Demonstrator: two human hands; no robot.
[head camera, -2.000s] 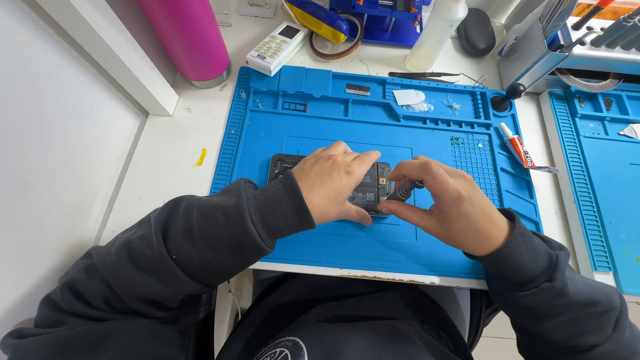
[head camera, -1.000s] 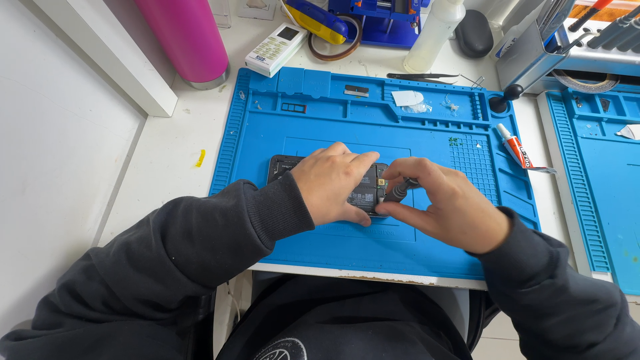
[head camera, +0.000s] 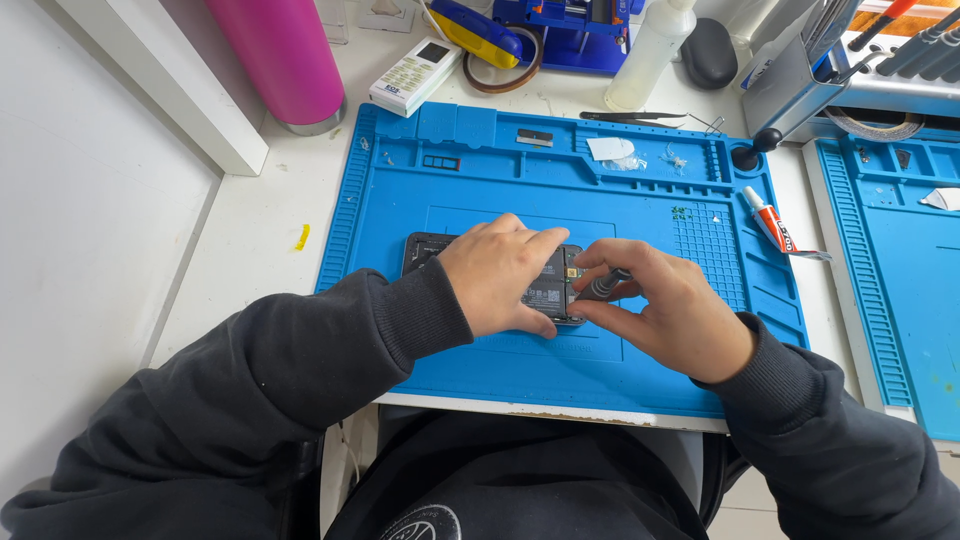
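An opened smartphone (head camera: 553, 283) lies flat on the blue silicone repair mat (head camera: 495, 375), its battery and inner parts showing. My left hand (head camera: 499, 274) rests across the phone's middle, fingers and thumb gripping its long edges and covering much of it. At the phone's right end, my right hand (head camera: 649, 300) holds a small grey screwdriver (head camera: 604, 285) between thumb and fingers. Its tip is hidden by the fingers and cannot be made out.
Along the mat's far side lie a blade (head camera: 534, 138), a small dark frame (head camera: 442, 163) and a white piece (head camera: 610, 148). Tweezers (head camera: 634, 117), a white remote control (head camera: 416, 75), a pink bottle (head camera: 281, 60), a plastic bottle (head camera: 651, 56) and a glue tube (head camera: 771, 221) stand or lie around.
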